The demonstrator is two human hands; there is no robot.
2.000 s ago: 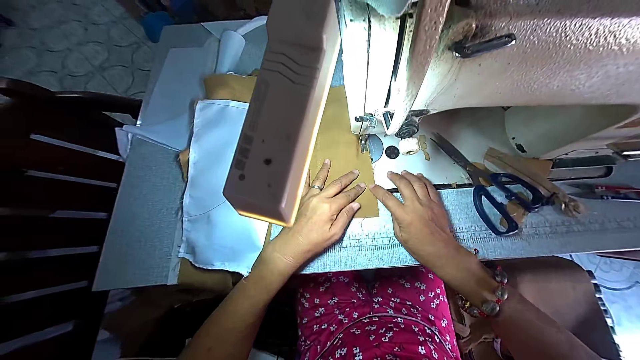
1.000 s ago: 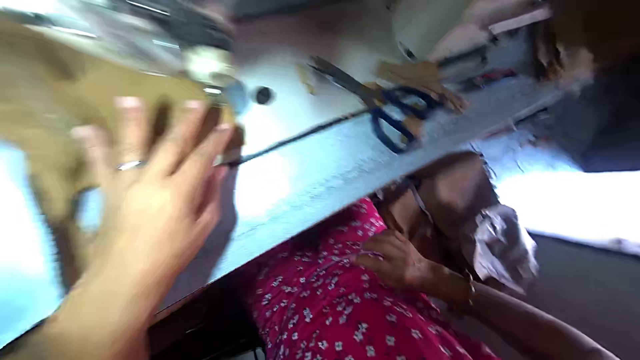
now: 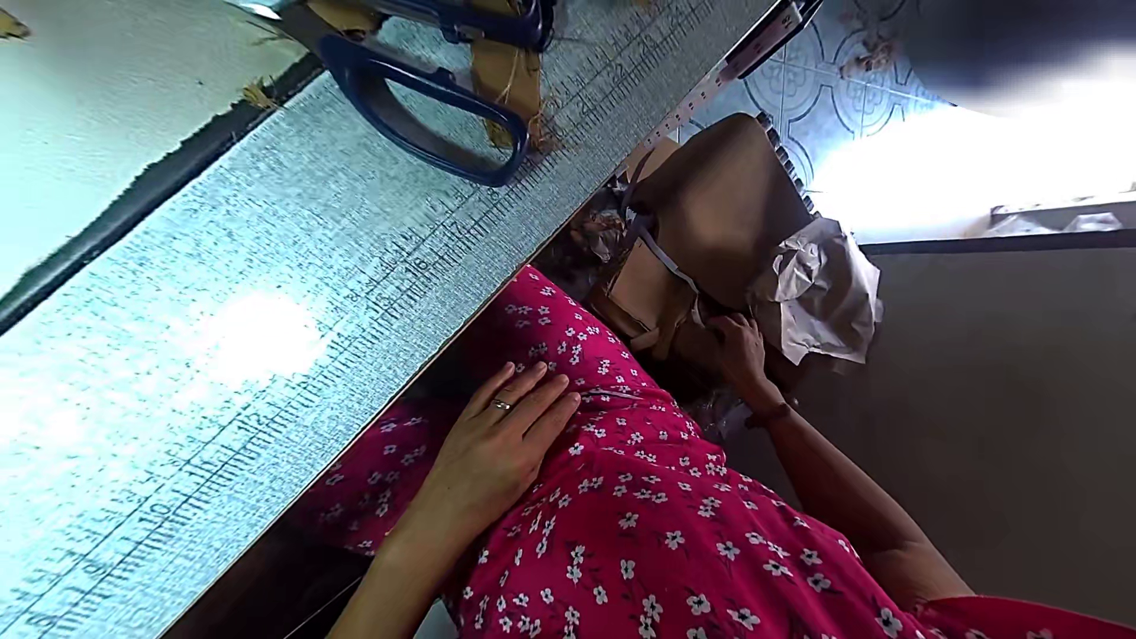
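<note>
My left hand [image 3: 501,444], with a ring on one finger, lies flat on the red floral dress [image 3: 639,532] over my lap, its fingers a little apart and nothing in it. Down at my right side, my right hand [image 3: 738,351] reaches among brown fabric or card pieces [image 3: 652,284] in a dark space beside crumpled pale paper [image 3: 830,288]. Its fingertips are in shadow, so I cannot see whether they hold anything. Blue-handled scissors [image 3: 426,115] lie on the sewing table [image 3: 266,266] at the upper left, over a brown cloth scrap [image 3: 506,89].
The table's edge, printed with a ruler scale, runs diagonally between the scissors and my lap. A tape measure [image 3: 701,93] lies along its far end. Patterned floor tiles [image 3: 781,98] show beyond, and a plain dark surface [image 3: 985,399] is at the right.
The view has swung strongly to the right and down. My left hand has moved from the brown cloth to my lap. My right hand has gone from the table, past my lap, down to the side.
</note>
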